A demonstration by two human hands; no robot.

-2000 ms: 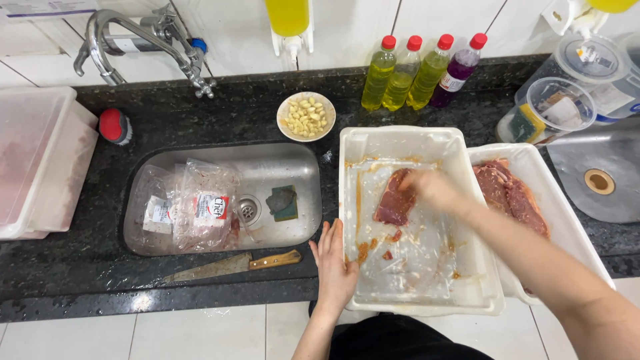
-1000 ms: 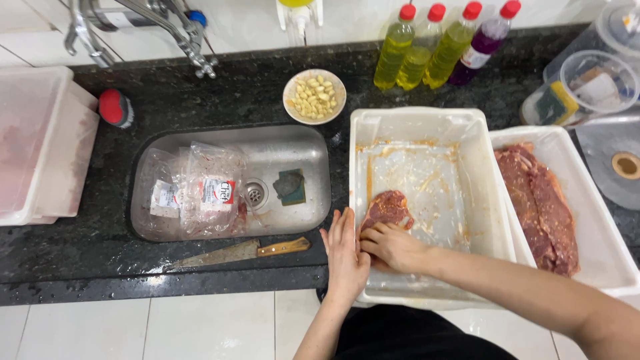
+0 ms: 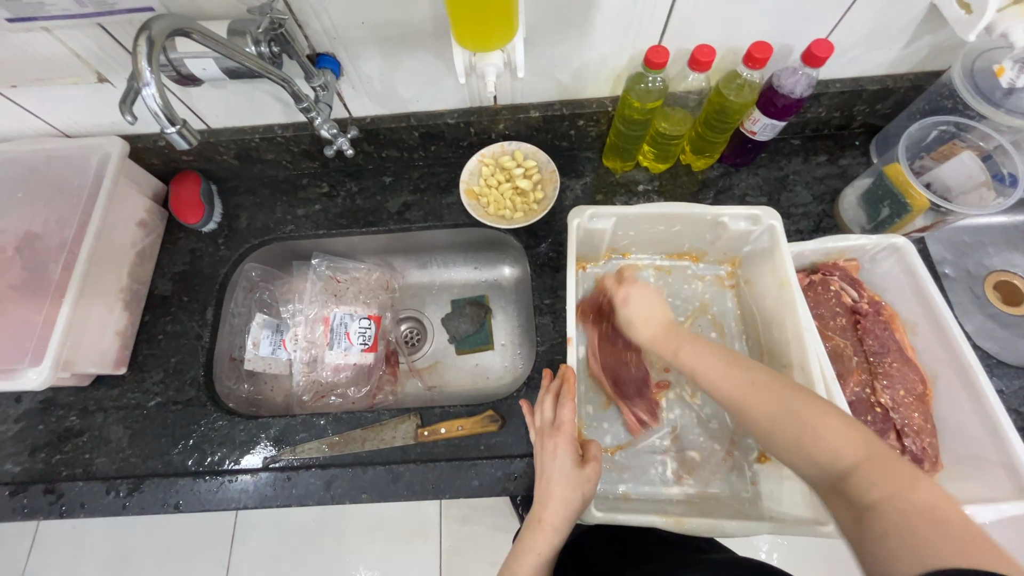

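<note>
My right hand [image 3: 636, 308], blurred by motion, grips the upper end of a slab of raw meat [image 3: 620, 372] inside a white plastic tub [image 3: 768, 320]. The meat lies along the tub's left side, its lower end near the tub's floor. Reddish-orange marinade and small bits streak the tub. My left hand [image 3: 558, 448] rests with fingers spread against the outside of the tub's left wall and holds nothing. To the right, a second white tub [image 3: 972, 384] holds larger seasoned pieces of raw meat [image 3: 868, 360], partly under the first tub's edge.
A kitchen knife [image 3: 384, 436] lies before the steel sink [image 3: 504, 376], which holds plastic packaging [image 3: 344, 336] and a sponge [image 3: 472, 340]. Behind are a bowl of garlic cloves [image 3: 512, 188] and several bottles [image 3: 688, 116]. A lidded container [image 3: 80, 264] and brush [image 3: 192, 200] stand left.
My right hand has moved up and away from my left hand, with the meat now stretched along the tub's left side. One second ago the meat lay bunched beside both hands.
</note>
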